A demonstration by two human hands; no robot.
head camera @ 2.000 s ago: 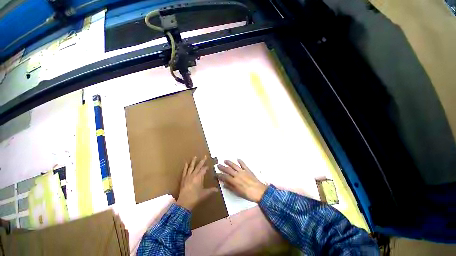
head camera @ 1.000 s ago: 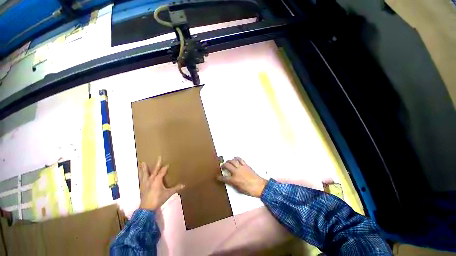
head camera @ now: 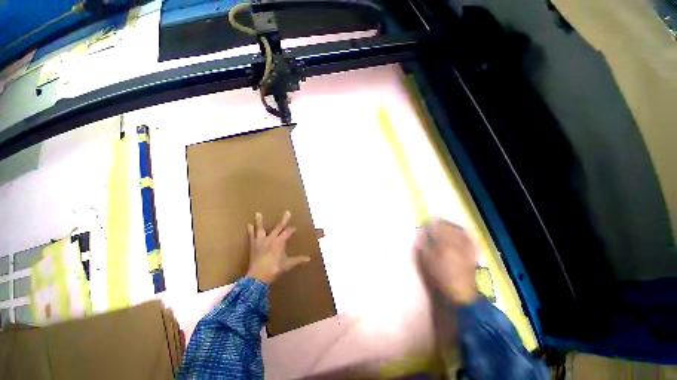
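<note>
A flat brown panel [head camera: 241, 185] with a notched lower left corner lies in the black-edged opening of the pink-white template board [head camera: 356, 171]. My left hand [head camera: 273, 251] rests on the panel's lower middle with its fingers spread, holding nothing. My right hand [head camera: 447, 256] is over the board to the right of the panel, blurred, with its fingers curled. Whether it holds something cannot be told.
The black laser head [head camera: 280, 78] hangs from the gantry beam [head camera: 341, 58] just beyond the panel's far edge. A stack of brown sheets [head camera: 96, 341] is at lower left. A blue strip [head camera: 149, 215] lies left of the opening. A small yellowish block [head camera: 485, 282] lies at right.
My right hand has moved right, away from the panel's right edge. My left hand shifted from the panel's left edge toward its middle, fingers spread.
</note>
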